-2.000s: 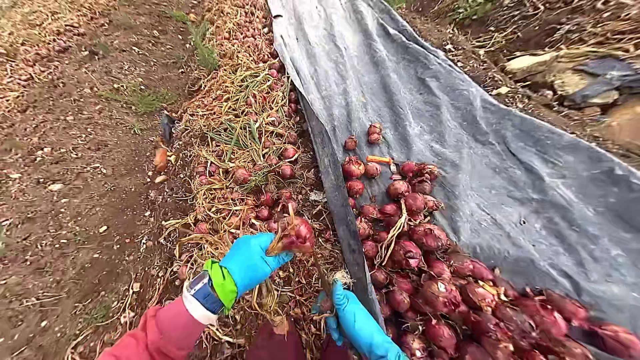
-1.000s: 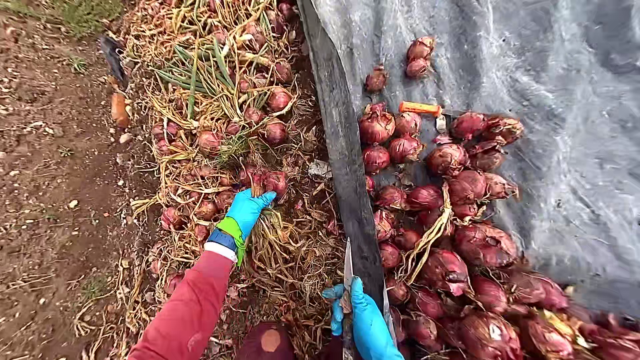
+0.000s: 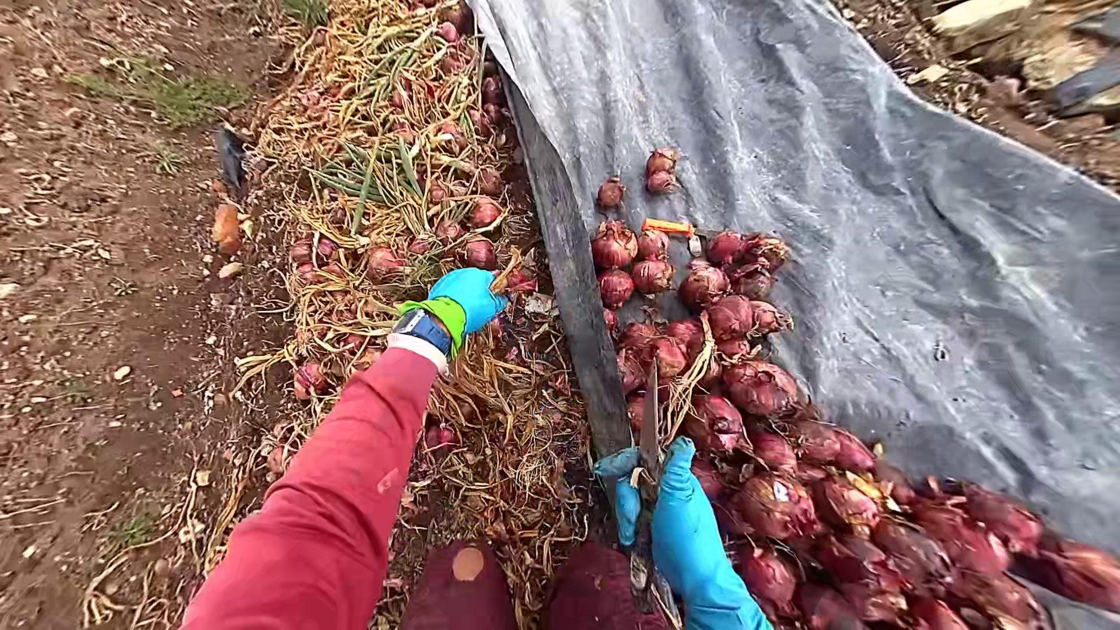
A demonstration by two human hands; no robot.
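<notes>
My left hand [image 3: 470,297], in a blue glove with a watch at the wrist, closes around a red onion [image 3: 522,280] with a dry stalk, low over the pulled onions and dry tops on the soil. My right hand [image 3: 669,516], also blue-gloved, holds metal shears or a knife [image 3: 650,420] with the blade pointing up, beside the left edge of the grey sheet. Right of it lies a pile of trimmed red onions [image 3: 761,388]. An orange-handled tool [image 3: 668,227] rests on the sheet among the upper onions.
Dry onion tops [image 3: 490,411] cover the strip between the bare soil [image 3: 114,350] and the grey fabric sheet [image 3: 875,245]. A dark strip [image 3: 573,297] runs along the sheet's edge. Stones [image 3: 980,17] lie at the upper right. My knees show at the bottom.
Two seconds ago my left hand held up a red onion near my right hand; one second ago it was down among the onions on the soil. It now sits nearer the sheet with an onion.
</notes>
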